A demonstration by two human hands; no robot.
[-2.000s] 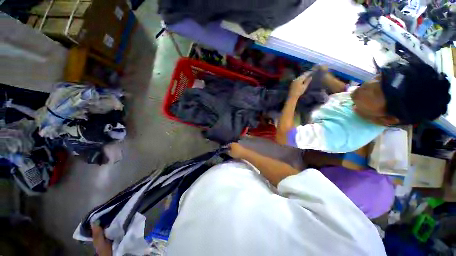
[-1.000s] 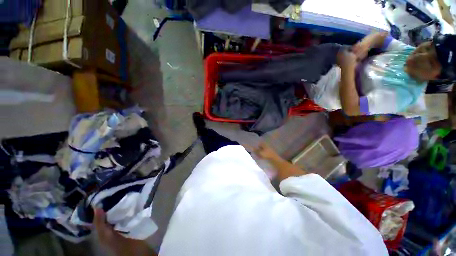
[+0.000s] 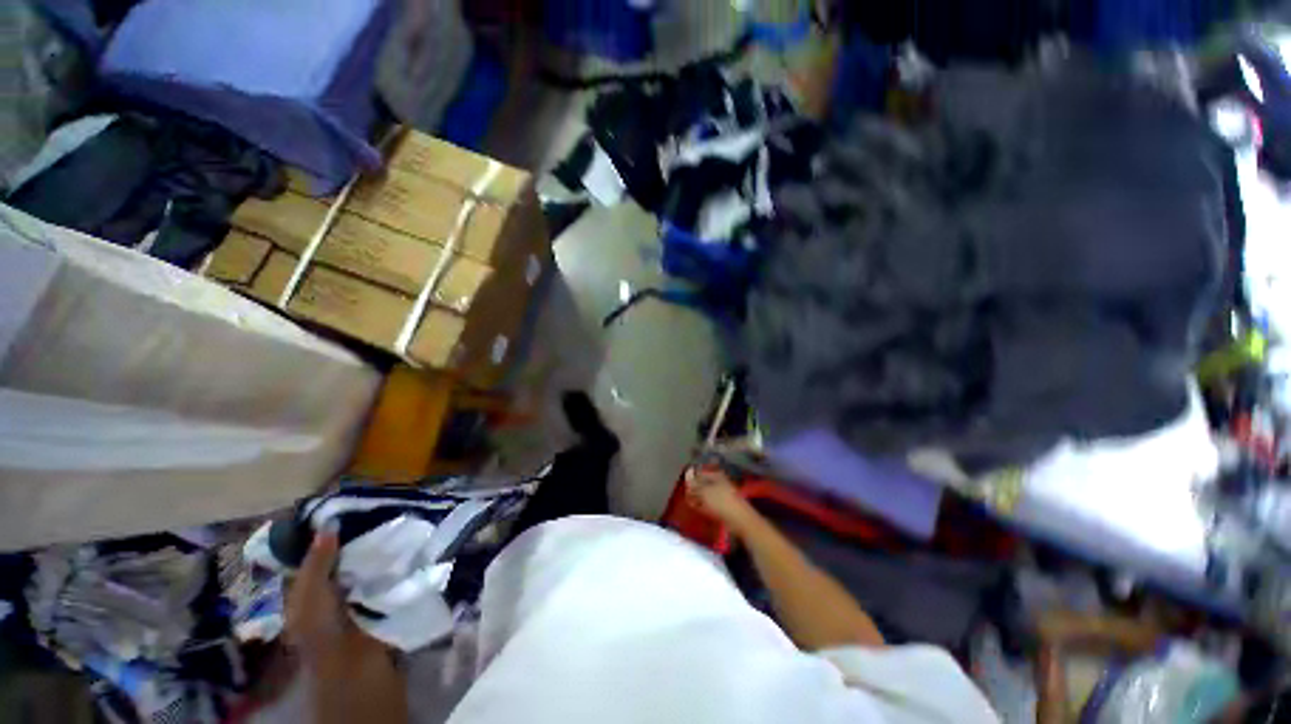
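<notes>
A bundle of black and white cloth pieces (image 3: 404,559) lies beside my body, left of the white shirt, with a black end reaching up and to the right. My left hand (image 3: 333,622) is at the bundle's left end, thumb up; its fingers are mostly hidden and it seems to grip the cloth. My right hand (image 3: 712,495) is stretched forward at the near-left corner of the red basket (image 3: 694,526). It is small and blurred, and I cannot tell whether it touches the rim.
A large dark grey cloth heap (image 3: 991,269) lies on a purple-topped surface (image 3: 864,478). Strapped cartons (image 3: 382,248) stand beside a pale covered block (image 3: 170,396). Mixed cloth (image 3: 121,608) lies at lower left; more pieces (image 3: 722,156) lie ahead. A person's arm (image 3: 1090,637) shows at lower right.
The view has swung left and up, bringing the grey heap into full view. My right hand, first at the black and white cloth, has come off it and moved forward. My left hand stays beside the cloth.
</notes>
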